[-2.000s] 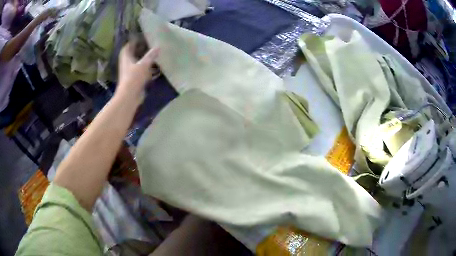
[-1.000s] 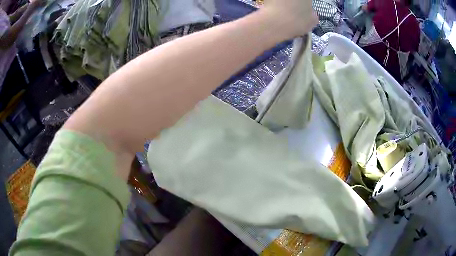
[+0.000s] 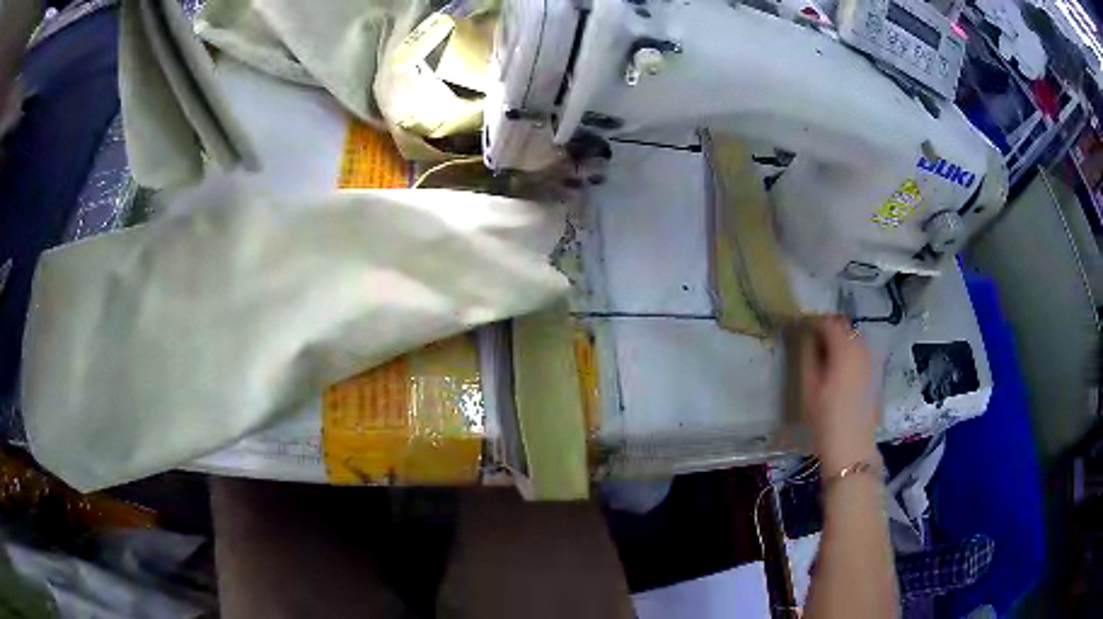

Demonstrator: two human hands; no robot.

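A pale grey-green cloth panel (image 3: 254,302) lies spread over the table's left part, its right tip near the needle area. A folded olive strip with a greyish edge (image 3: 550,405) hangs slightly over the front table edge. More olive strips (image 3: 740,236) lie under the arm of the white sewing machine (image 3: 774,85). My right hand (image 3: 832,372) is curled and blurred at the right, just in front of these strips; whether it holds anything is unclear. A blurred skin-toned sliver (image 3: 10,61) at the top left edge may be my left hand or arm.
Yellow-orange tape (image 3: 405,417) covers part of the white table's front edge. Crumpled pale green cloth (image 3: 309,48) lies behind the panel, left of the machine head. A control panel (image 3: 907,42) sits at the top right. A blue surface (image 3: 1004,447) is beyond the table's right end.
The view has swung right to the machine. My left arm, earlier reaching across the cloth, has left the middle of the view. My right hand has come into view. The cloth panel lies flatter.
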